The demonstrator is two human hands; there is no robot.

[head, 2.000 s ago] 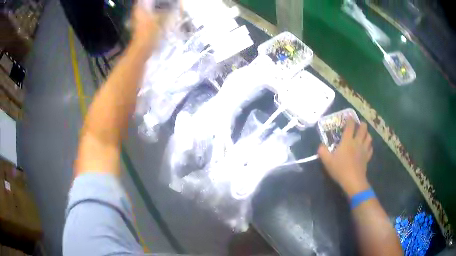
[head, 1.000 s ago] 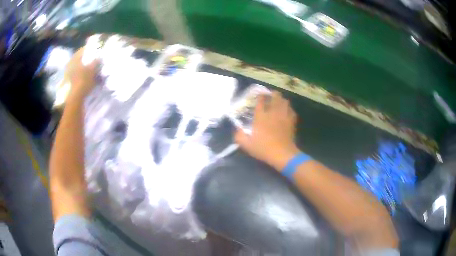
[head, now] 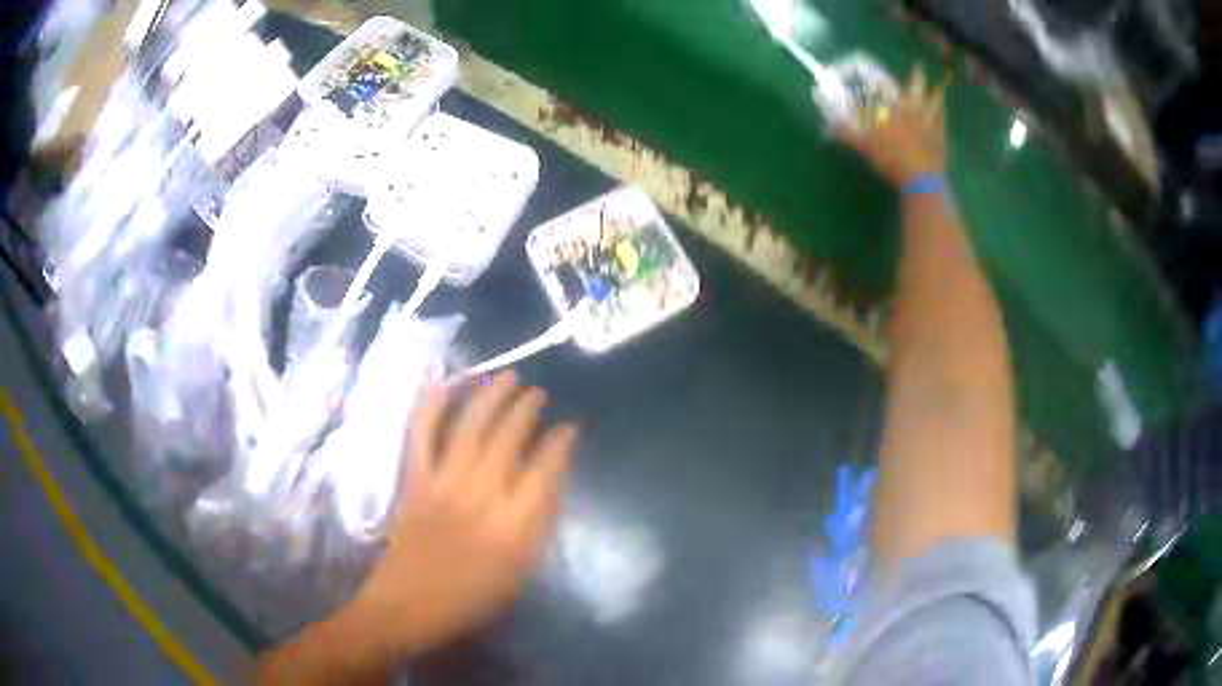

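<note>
An open white socket housing [head: 614,268] with a circuit board inside lies on the dark mat. Its white cord runs left to bagged cords [head: 362,429]. My left hand [head: 489,489], blurred, is at the right edge of these bags, its fingers spread and nothing seen gripped. My right hand [head: 901,131] is stretched over the green conveyor, its fingers closed around another small white housing [head: 847,89] with a cord. The fingers partly hide this housing.
Another open housing [head: 379,78] and a closed white unit [head: 462,194] lie at the upper left. A chipped edge rail [head: 643,168] divides mat from conveyor [head: 697,81]. Blue parts [head: 844,536] lie beside my right forearm, partly hidden.
My right hand has left the housing on the mat and reached out to the one on the conveyor. My left hand has come from the far-left units to the bagged cords. The view has shifted.
</note>
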